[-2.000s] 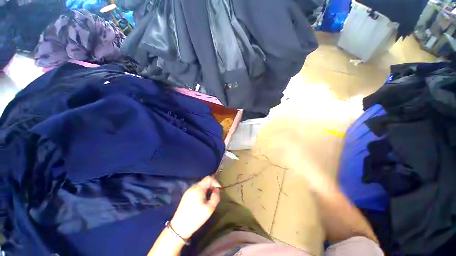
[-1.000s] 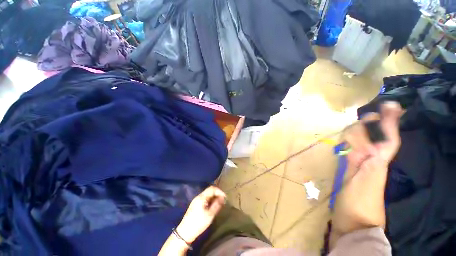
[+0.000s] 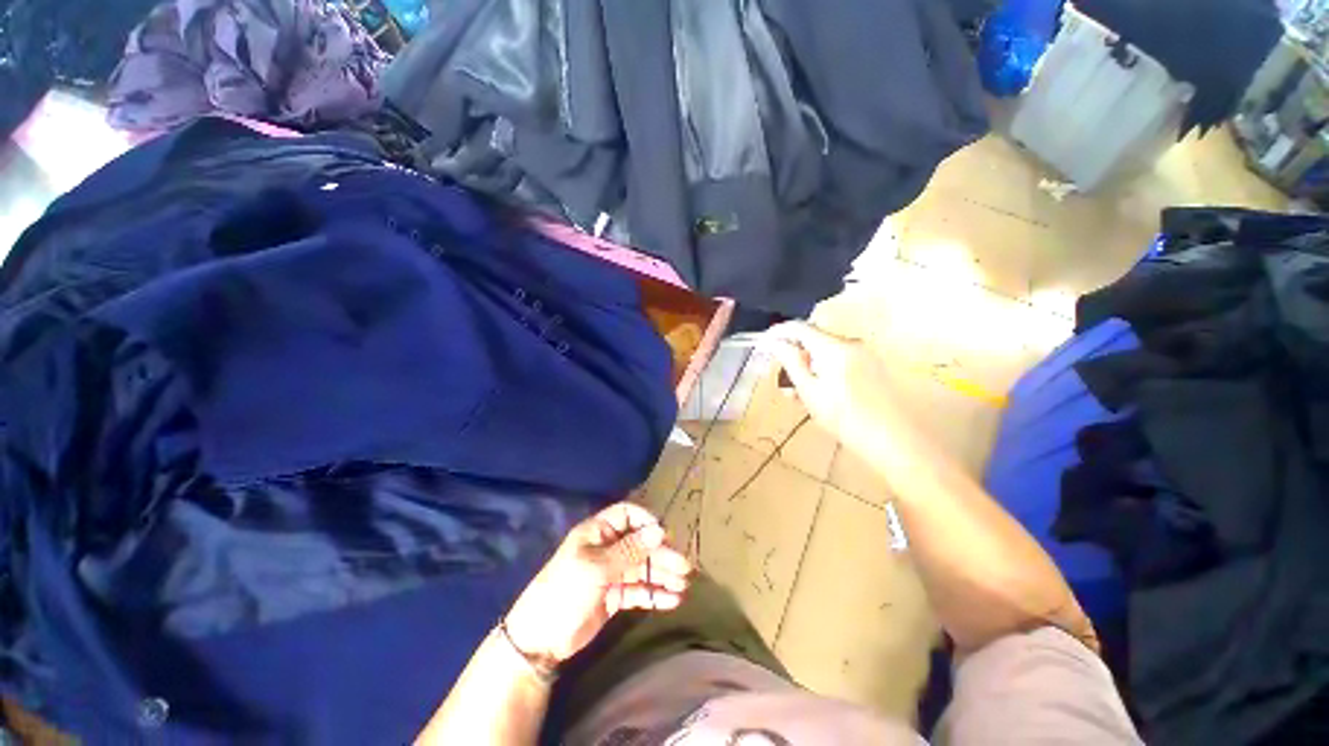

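Observation:
The navy blue suit jacket (image 3: 365, 350) lies heaped at the left, with its shinier dark lining (image 3: 350, 568) showing at the lower front. My left hand (image 3: 624, 571) is beside its lower right edge, palm turned up and fingers curled. Whether it grips anything cannot be made out. My right hand (image 3: 813, 376) is raised over the floor beyond the table corner, fingertips pinched together. A thin dark sewing thread (image 3: 710, 437) runs down from its fingertips towards my left hand. No needle can be made out.
Dark grey jackets (image 3: 700, 131) hang at the back. An open drawer (image 3: 700, 343) with an orange item is right of the navy jacket. Dark clothes (image 3: 1224, 437) and blue cloth (image 3: 1057, 423) lie at the right. A purple-grey bundle (image 3: 241, 66) is far left.
My right hand has swung out to the right, stretching the thread, and has come back left near the drawer. The thread now hangs more steeply. My left hand has turned palm up.

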